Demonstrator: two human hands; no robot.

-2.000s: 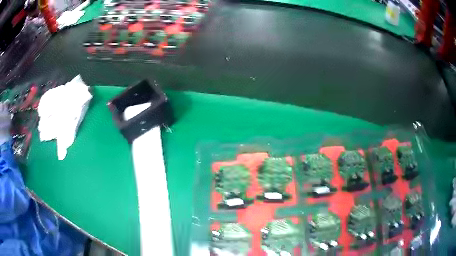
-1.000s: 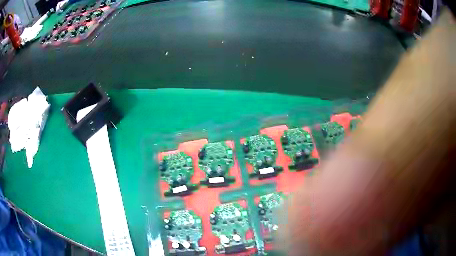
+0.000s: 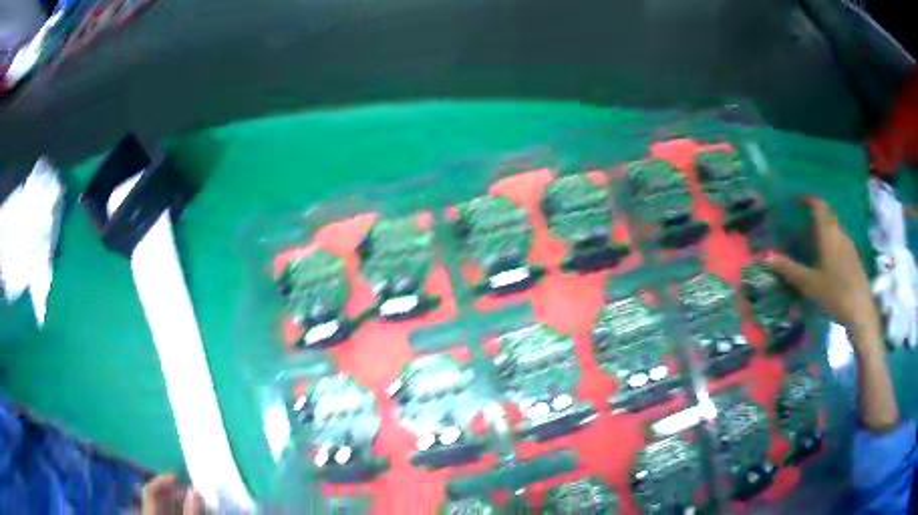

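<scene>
A clear tray (image 3: 483,332) holds rows of green circuit boards (image 3: 581,213) over a red layer. Small white labels (image 3: 509,277) sit on the black connectors of the three leftmost top-row boards. A long white label strip (image 3: 176,332) runs down from a black box (image 3: 131,196). My left hand (image 3: 171,496) is cut off by the bottom edge, its fingertips beside the strip's lower end; whether it grips the strip is unclear. My right hand (image 3: 830,272) is blurred at the tray's right edge, thumb and finger apart, with nothing seen between them.
A crumpled white cloth (image 3: 32,236) lies left of the box on the green mat (image 3: 242,156). White gloves (image 3: 891,264) lie beyond my right hand. A dark conveyor belt (image 3: 453,55) runs behind the mat. A red object (image 3: 896,126) stands at the right edge.
The view has shifted, showing more of the tray. My right hand, a large blur close to the camera a second ago, is now at the tray's right edge. My left fingertips have appeared.
</scene>
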